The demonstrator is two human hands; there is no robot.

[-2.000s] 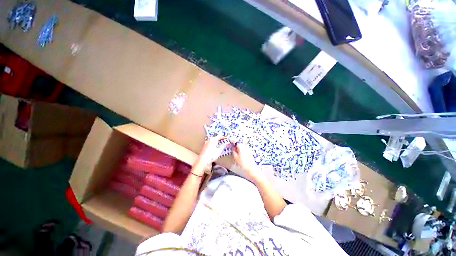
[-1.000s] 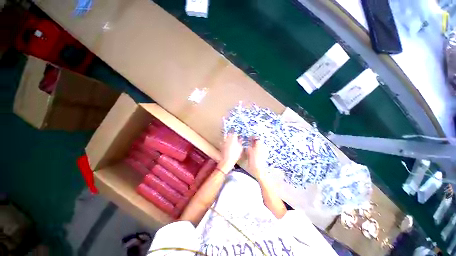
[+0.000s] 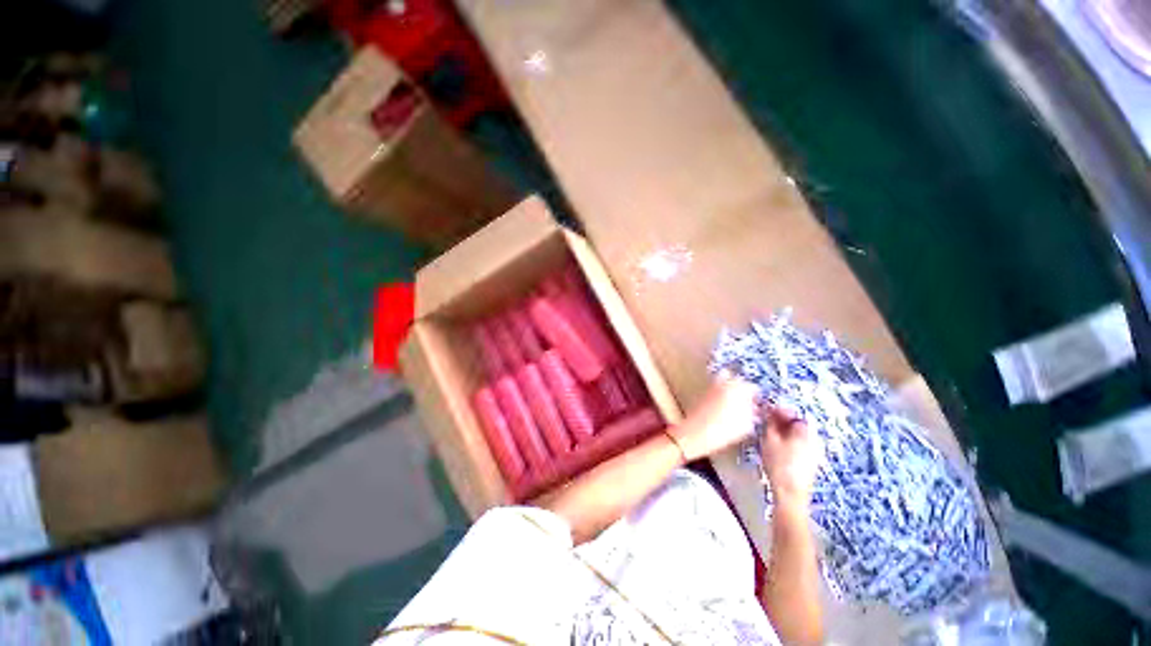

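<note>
A large loose heap of small white and blue strip boards (image 3: 884, 492) lies on the brown cardboard-covered bench (image 3: 707, 177). My left hand (image 3: 722, 416) is at the heap's near left edge, its fingers bent inward. My right hand (image 3: 791, 452) is just to the right of it, over the heap's near edge, with its fingers bent. The picture is blurred, and I cannot make out what either hand holds between the fingers.
An open carton (image 3: 454, 416) with pink-red wrapped rolls (image 3: 537, 416) stands left of the bench. Another carton (image 3: 391, 152) and a red crate (image 3: 436, 44) are beyond it. White boxes (image 3: 1067, 356) lie on the green conveyor. A clear plastic bag (image 3: 978, 627) is at the lower right.
The view has turned, so the heap and my hands sit further right and lower, and more floor and other cartons show at left. Both hands stay at the heap's near edge, now slightly further apart.
</note>
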